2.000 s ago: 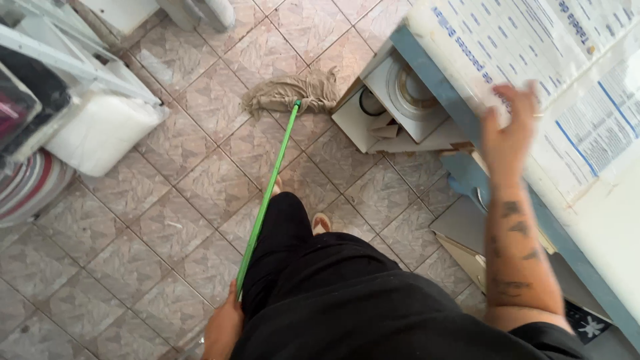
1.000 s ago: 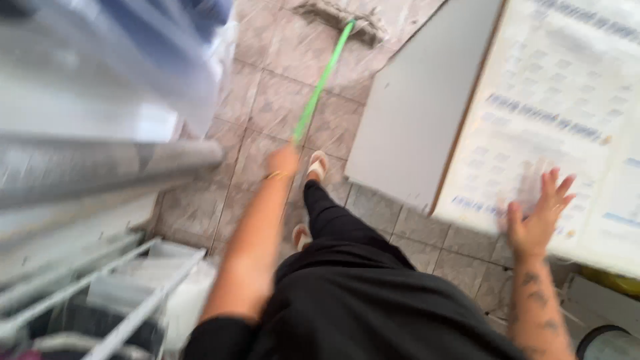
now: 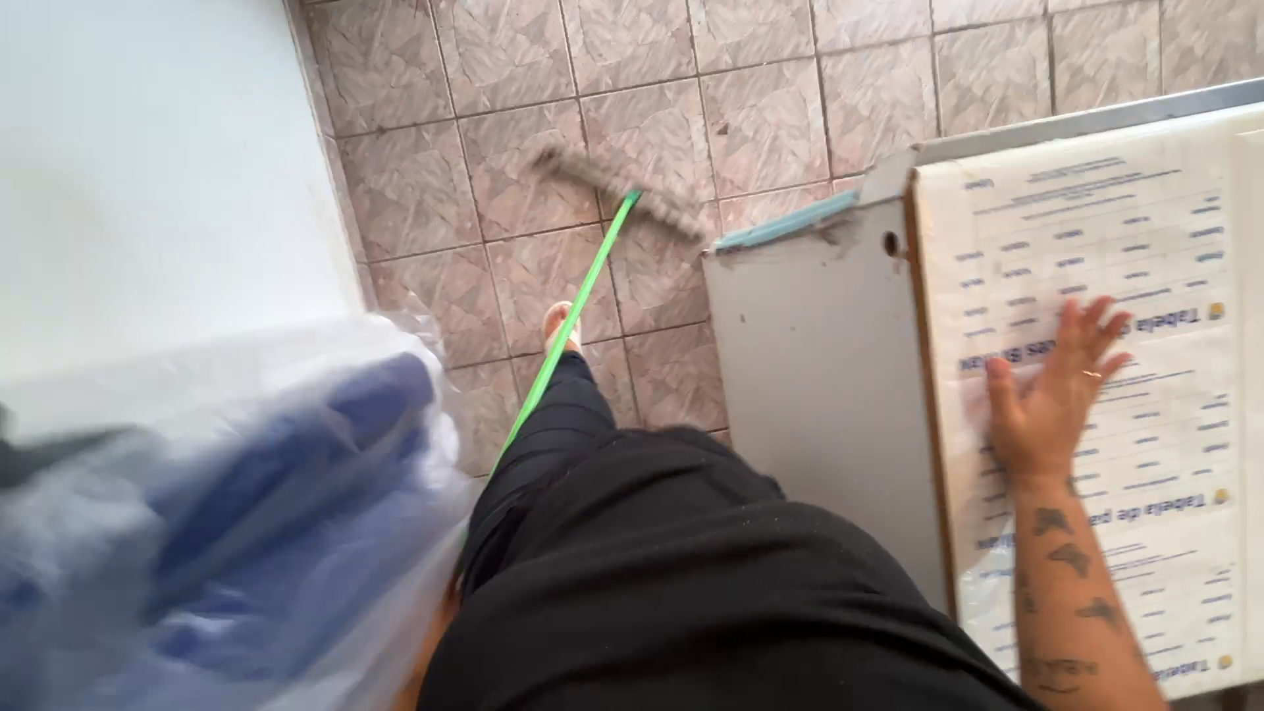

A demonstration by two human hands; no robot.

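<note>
A mop with a green pole (image 3: 578, 311) and a gray-brown head (image 3: 622, 193) lies against the tiled floor ahead of my feet. The pole runs down past my left leg; its lower end and my left hand are hidden behind my body and the plastic-wrapped bundle, with only a strip of the left forearm showing. My right hand (image 3: 1052, 395), fingers spread and a ring on one, is over the paper-covered countertop (image 3: 1086, 247); it holds nothing. Whether the palm touches the sheets is hard to tell.
Blue fabric items in clear plastic (image 3: 296, 494) fill the lower left, beside a white wall or panel (image 3: 158, 178). The counter's gray side panel (image 3: 829, 395) stands to my right, with a light-blue strip (image 3: 785, 222) along its far edge. Pinkish-brown floor tiles (image 3: 760, 118) stretch ahead.
The view has shifted considerably. My left hand, seen on the green pole before, is now out of sight. The sheet-covered countertop remains under or near my right hand.
</note>
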